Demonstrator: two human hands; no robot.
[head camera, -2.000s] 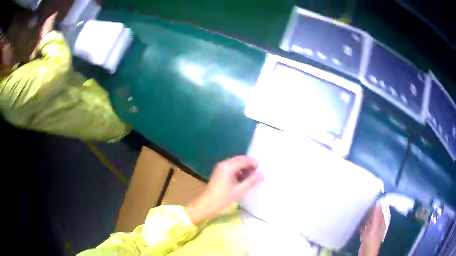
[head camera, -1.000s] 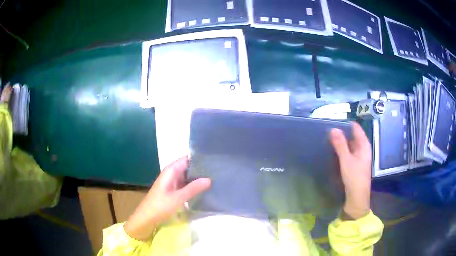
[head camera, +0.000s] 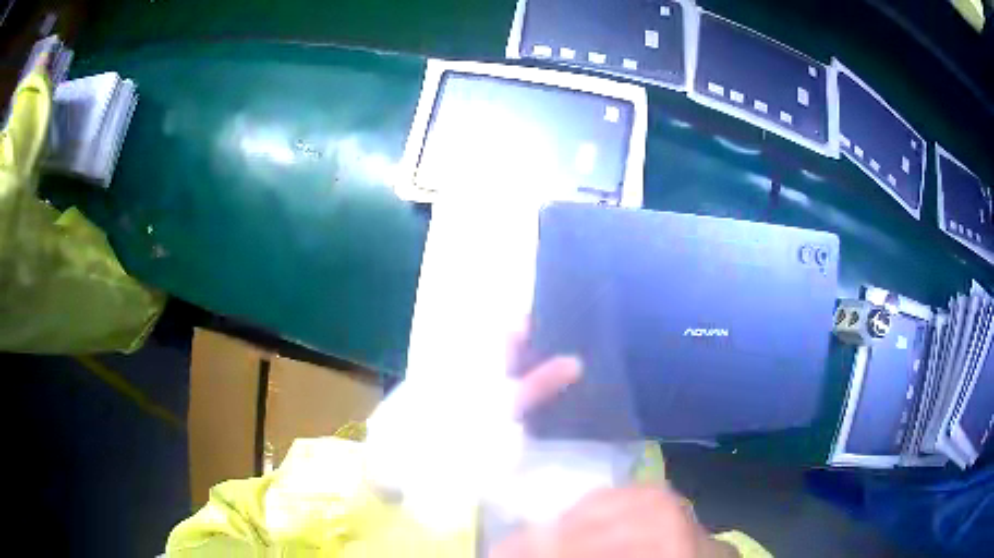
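Observation:
A dark grey-blue tablet, back cover up with the ADVAN logo and a camera module at its far right corner, is in front of me. My left hand grips its left edge, thumb on the back; glare hides the wrist. My right hand is blurred below the tablet's near edge. A pale translucent sheen, perhaps clear film, shows between this hand and the tablet; whether the hand holds it cannot be told. A glaring white sheet or pad lies left of the tablet.
A screen-up tablet lies beyond on a white sheet. More tablets line the far side. A silvery fixture and leaning sleeved tablets are at right. A coworker's yellow sleeve, a pale stack and cartons are at left.
The tablet came into view, back up, and has since moved right and slightly away. My right hand has left its right edge and come down to the near side. The view has shifted too.

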